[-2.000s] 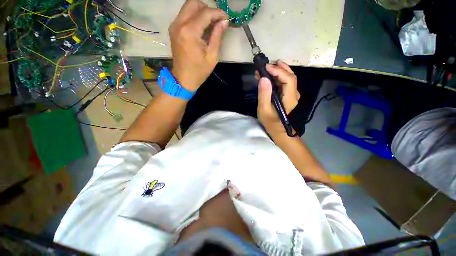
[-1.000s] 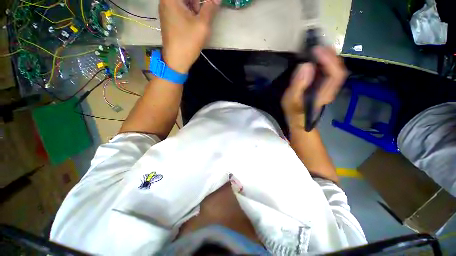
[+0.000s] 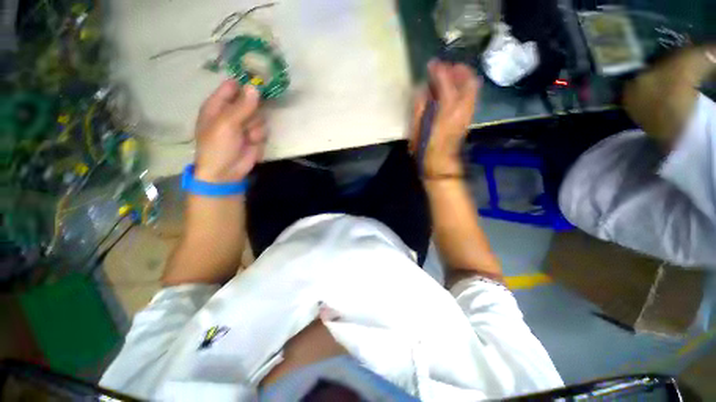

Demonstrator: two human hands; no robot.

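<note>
A green ring PCB (image 3: 276, 69) with an open centre and a small yellow part is over the pale board. My left hand (image 3: 229, 129), with the blue wristband (image 3: 212, 182), pinches its near edge between thumb and fingers. Dark wires (image 3: 235, 22) trail from the ring towards the back and left. My right hand (image 3: 449, 110) is raised at the board's right edge and blurred. The dark handle of the soldering iron (image 3: 426, 124) shows along its palm. The iron's tip cannot be made out.
Wired boards (image 3: 78, 149) lie tangled at the left. A clear dish (image 3: 465, 20) and crumpled white tissue (image 3: 510, 56) are at the back right, beside black items. A blue stool (image 3: 514, 184) is below the bench. Another person's arm (image 3: 667, 90) is at the right. Cardboard (image 3: 628, 275) is on the floor.
The view has shifted right. The ring PCB now shows whole, held at its near edge by my left hand. My right hand with the iron has moved away from the ring to the right.
</note>
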